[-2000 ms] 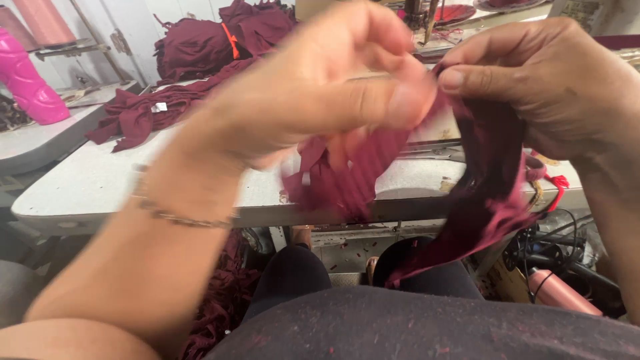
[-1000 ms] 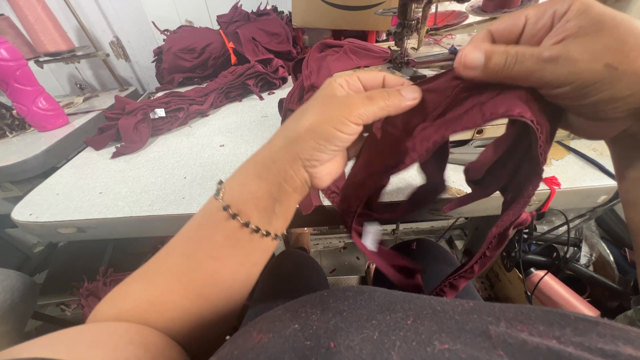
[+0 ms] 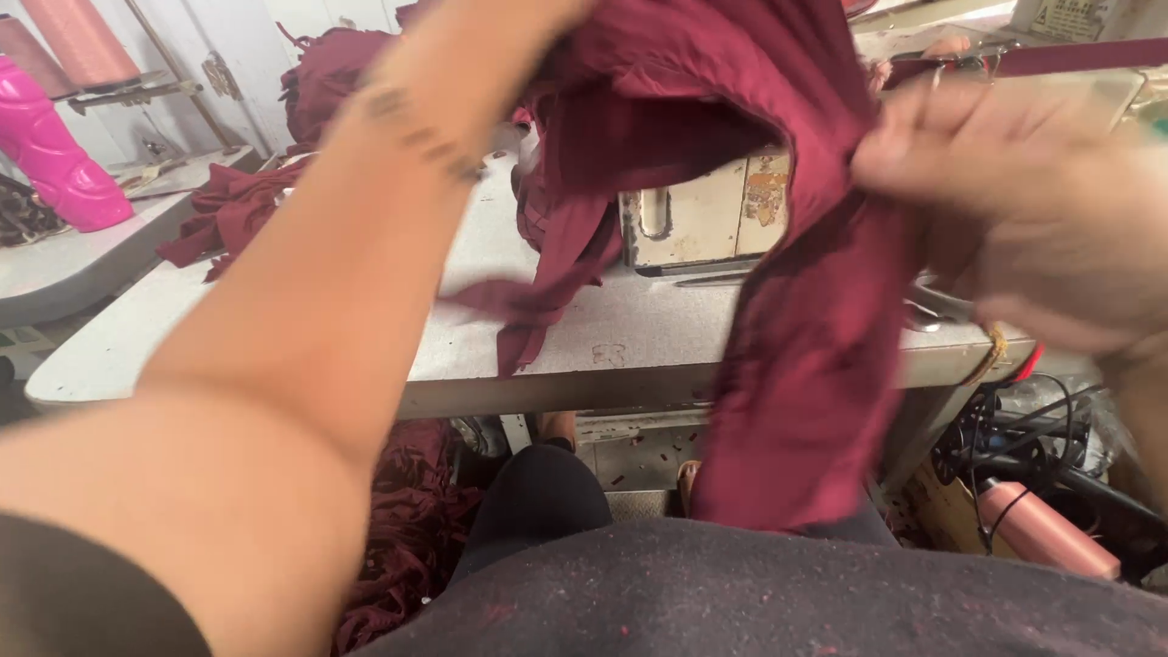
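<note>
A maroon fabric garment (image 3: 821,365) hangs over the front edge of the white sewing table (image 3: 611,351), stretched out and blurred by motion. My right hand (image 3: 1013,201), blurred, grips its right side between thumb and fingers. My left forearm, with a beaded bracelet, reaches up to the garment's upper part; the left hand itself lies beyond the top edge of the view. Behind the garment shows the cream bed plate of a sewing machine (image 3: 703,214). Metal scissors (image 3: 931,306) lie on the table beside my right hand, partly hidden.
Maroon fabric pieces (image 3: 233,210) lie at the table's back left, with a bundle (image 3: 333,87) behind. A pink bottle (image 3: 64,155) and thread cones (image 3: 82,41) stand on the left. More maroon fabric (image 3: 411,520) is heaped below the table. A pink cone (image 3: 1049,529) lies below right.
My left hand has moved up and out of view. The garment, held as an open loop between both hands a second ago, now hangs lower from the right hand.
</note>
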